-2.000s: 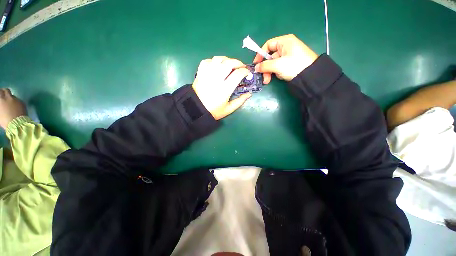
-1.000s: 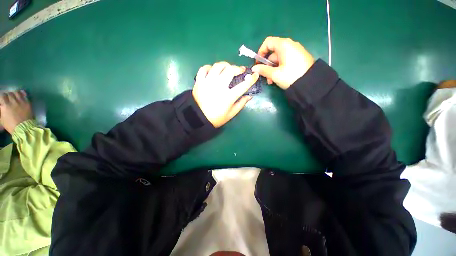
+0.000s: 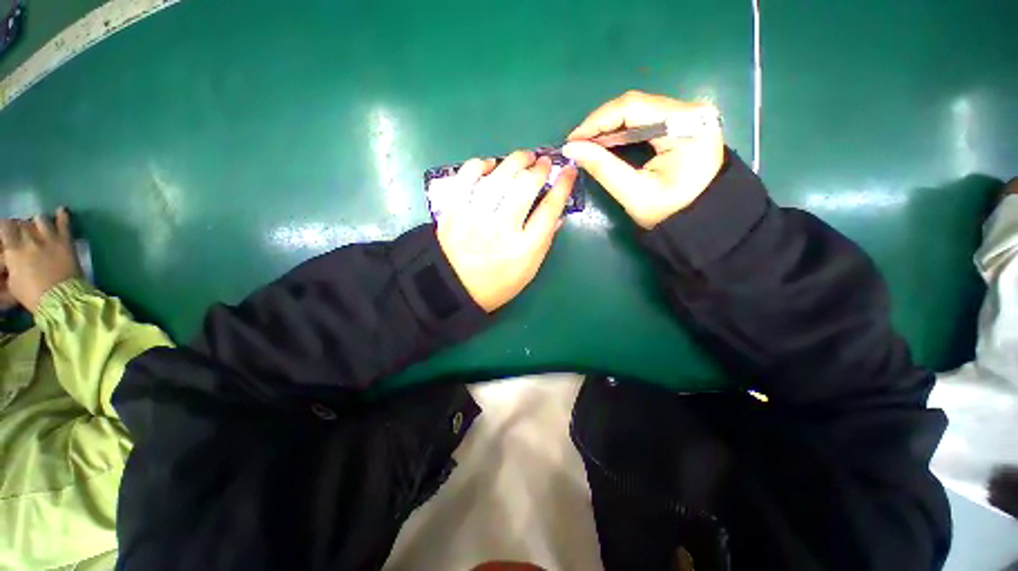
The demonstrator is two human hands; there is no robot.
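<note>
An open phone body (image 3: 575, 202), dark blue-black, lies on the green tabletop, its long side running left to right. My left hand (image 3: 491, 223) lies over it, its fingers holding it down and covering most of its middle. My right hand (image 3: 659, 167) holds slim tweezers (image 3: 632, 136) like a pen, with white wrap at the rear end by the knuckles. The tips are at the upper right end of the phone body, hidden by my fingertips.
A glossy green tabletop (image 3: 301, 112) has a thin white line (image 3: 757, 89) at right and a pale curved edge strip (image 3: 78, 47) at upper left. A dark unit (image 3: 11, 25) lies beyond the strip. A person's hand and lime sleeve (image 3: 95, 318) are at left, a white sleeve (image 3: 982, 390) at right.
The tweezers have tilted over, their wrapped end now pointing right instead of up-left. The phone body's left end now shows beyond my left hand. The right-hand neighbour's arm has drawn back.
</note>
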